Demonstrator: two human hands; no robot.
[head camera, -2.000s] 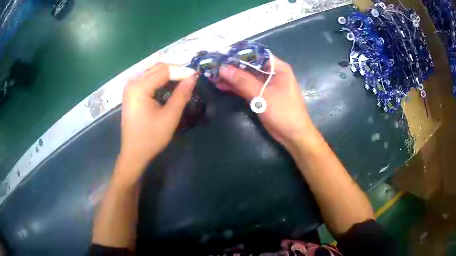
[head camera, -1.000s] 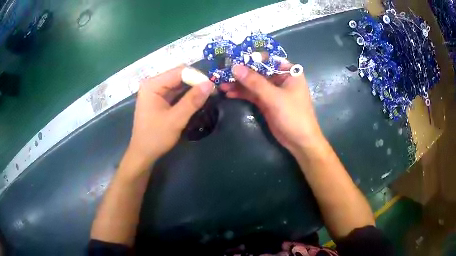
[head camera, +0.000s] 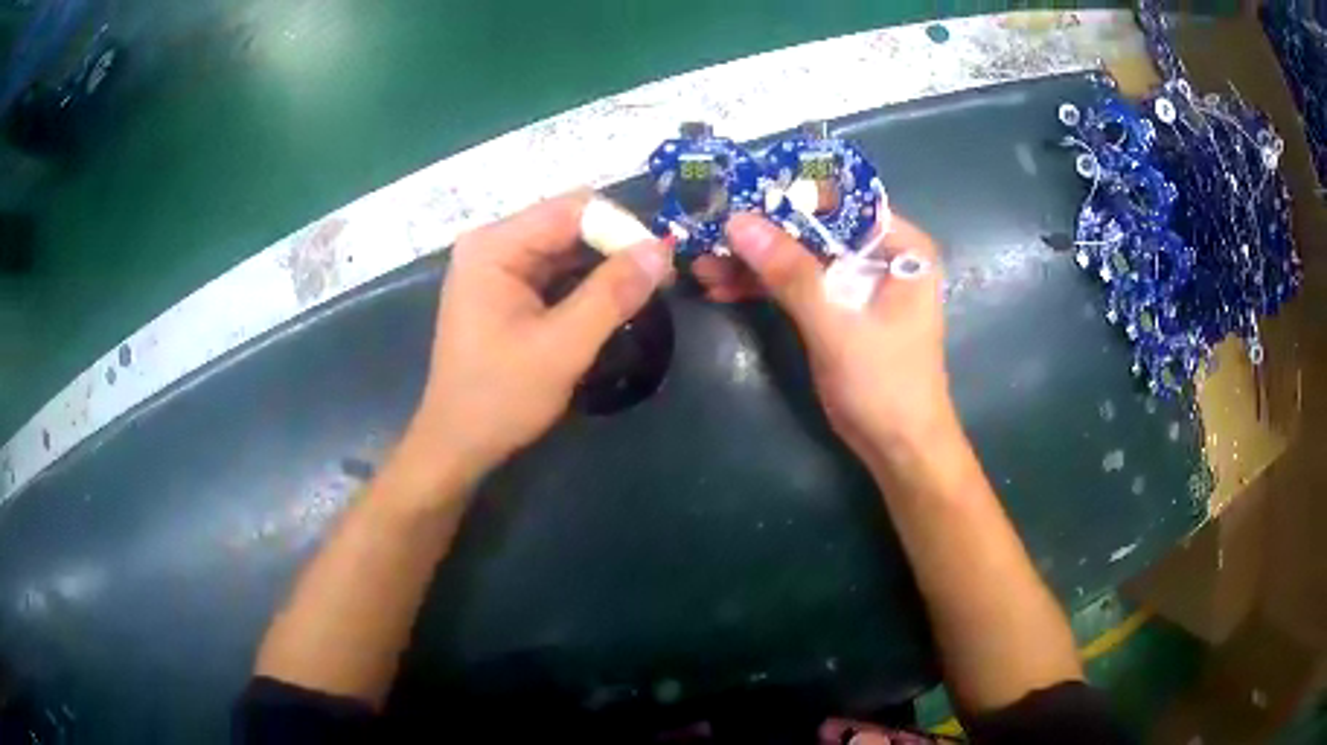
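Observation:
A strip of two joined blue ring-shaped circuit boards (head camera: 702, 170) is held up over the white edge strip. Each board has a pale yellow-green display and a metallic block on its far edge. My right hand (head camera: 844, 313) grips the strip from below with thumb and fingers. A white wire with a ring terminal (head camera: 910, 267) lies over its fingers. My left hand (head camera: 539, 313), with a white finger cot, pinches at the lower left edge of the left board; what is between its fingertips is too small to tell. A black round housing (head camera: 629, 357) lies under my left hand on the dark worktop.
A pile of wired blue boards (head camera: 1142, 262) with white rings lies at the right, beside brown cardboard (head camera: 1249, 422). The white edge strip (head camera: 313, 262) curves between the dark worktop (head camera: 699, 553) and the green belt (head camera: 291, 102). Dark blurred items sit at the far left.
Both hands and the boards have shifted right in the view, as have the housing and pile. The boards are now sharper and face the camera, and the ring terminal has swung up to the right.

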